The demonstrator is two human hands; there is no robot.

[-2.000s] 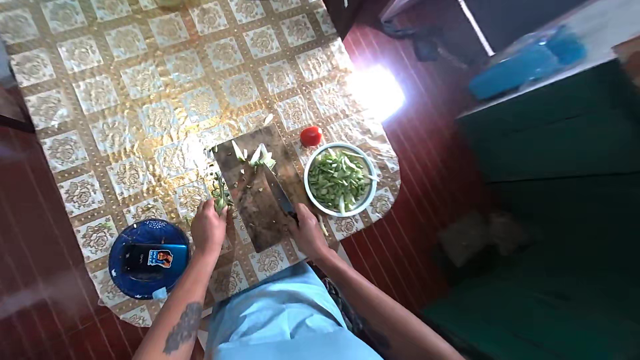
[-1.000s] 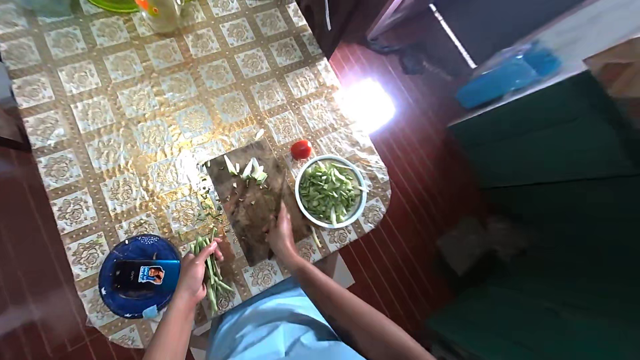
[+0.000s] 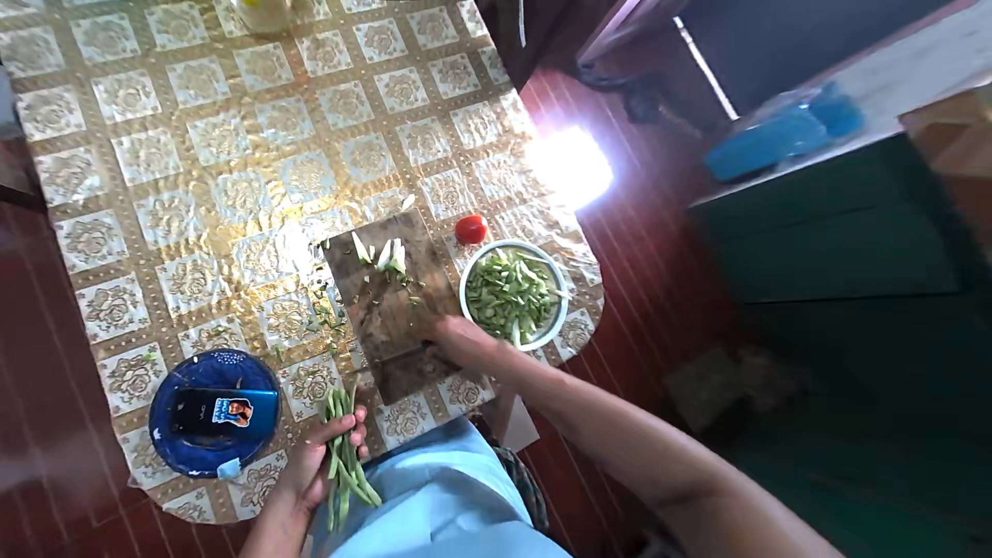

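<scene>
My left hand (image 3: pixel 329 449) grips a bunch of green beans (image 3: pixel 345 465) at the table's near edge. My right hand (image 3: pixel 457 341) is over the lower right of a wooden cutting board (image 3: pixel 395 310), closed on the handle of a knife (image 3: pixel 403 354) whose blade points left across the board. Pale cut vegetable pieces (image 3: pixel 391 256) lie on the board's upper part, with small green scraps around them. Right of the board stands a white-rimmed bowl (image 3: pixel 463 291) of chopped green vegetables (image 3: pixel 511 298). A red tomato (image 3: pixel 471 229) sits just above the bowl.
A blue plate (image 3: pixel 263 372) holding a phone (image 3: pixel 194 411) is at the table's near left. A patterned tablecloth (image 3: pixel 217 139) covers the table, with green scraps left of the board. A container (image 3: pixel 263 12) stands at the far edge. Green cabinets (image 3: pixel 829 232) are on the right.
My left hand, earlier at the board's left side, has moved toward the table's near edge and holds the bean bunch. The knife has turned from pointing up the board to lying across its lower part.
</scene>
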